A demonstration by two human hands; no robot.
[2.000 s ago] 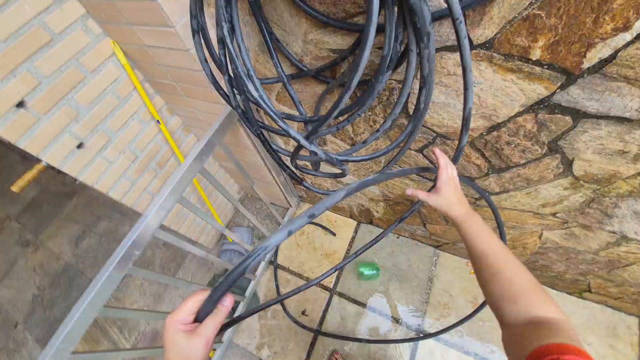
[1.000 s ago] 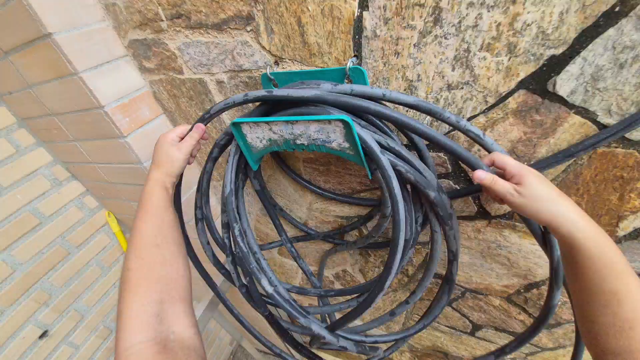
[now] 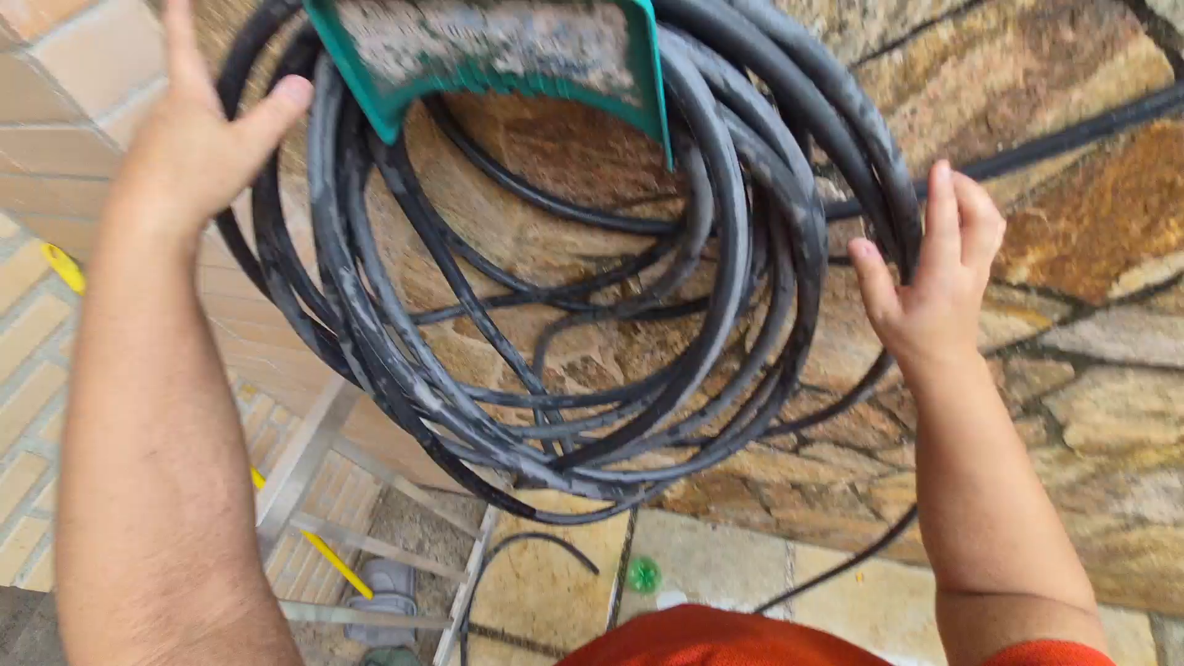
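A black garden hose (image 3: 731, 277) hangs in many loops over a green hose hanger (image 3: 661, 83) on a stone wall. At the left of the coil is my left hand (image 3: 199, 129), fingers spread and thumb toward the loops, with no loop gripped. My right hand (image 3: 934, 277) rests against the outer loops at the right, its thumb and fingers apart. Below the coil, a free hose end (image 3: 578, 555) curves above the floor tiles. Another length of hose runs off to the upper right.
A metal railing (image 3: 310, 462) stands at the lower left, beside a brick wall (image 3: 65, 139). Behind it are a yellow pole (image 3: 338, 562) and a grey pipe (image 3: 384, 592). A green round object (image 3: 644, 573) lies on the tiled floor (image 3: 712, 555).
Two seconds ago my hands held a loop low, below the coil. A second ago that loop was raised across the hanger; now my left hand has let go and its fingers are spread.
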